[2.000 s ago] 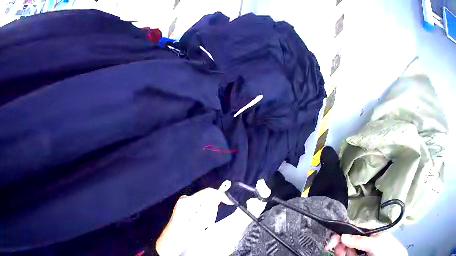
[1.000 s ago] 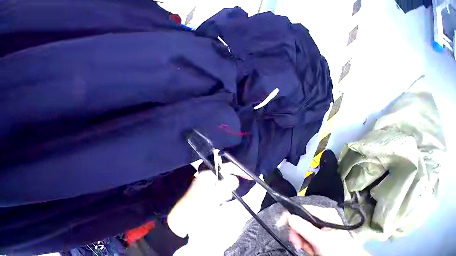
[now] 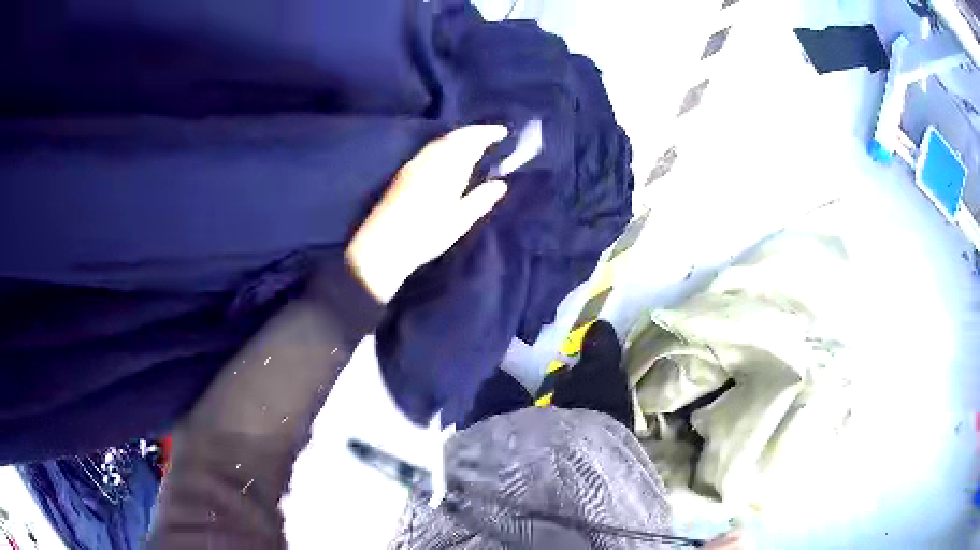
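Navy garments (image 3: 193,193) with loose folds fill the left and upper middle. My left hand (image 3: 430,210) is over the cloth, thumb and fingers apart, with nothing seen between them. A white tape (image 3: 523,148) stands out from the cloth just beyond its fingertips. A thin black hanger (image 3: 494,518), blurred, lies low across my lap. A second white tape (image 3: 438,462) is at the hanger's left part, close to a bright white area. My right hand (image 3: 722,540) is mostly cut off by the bottom edge; its fingertips are at the hanger's right end.
A crumpled olive cloth heap (image 3: 741,365) lies on the floor at right. Yellow-black tape (image 3: 602,290) runs along the floor. My dark shoe (image 3: 596,371) and grey patterned clothing (image 3: 559,462) are below. A blue-white frame (image 3: 890,107) stands upper right. Dark blue cloth (image 3: 91,500) shows lower left.
My left hand has left the hanger and moved up over the navy cloth to the white tape. The hanger and my right hand are lower, and the view has shifted.
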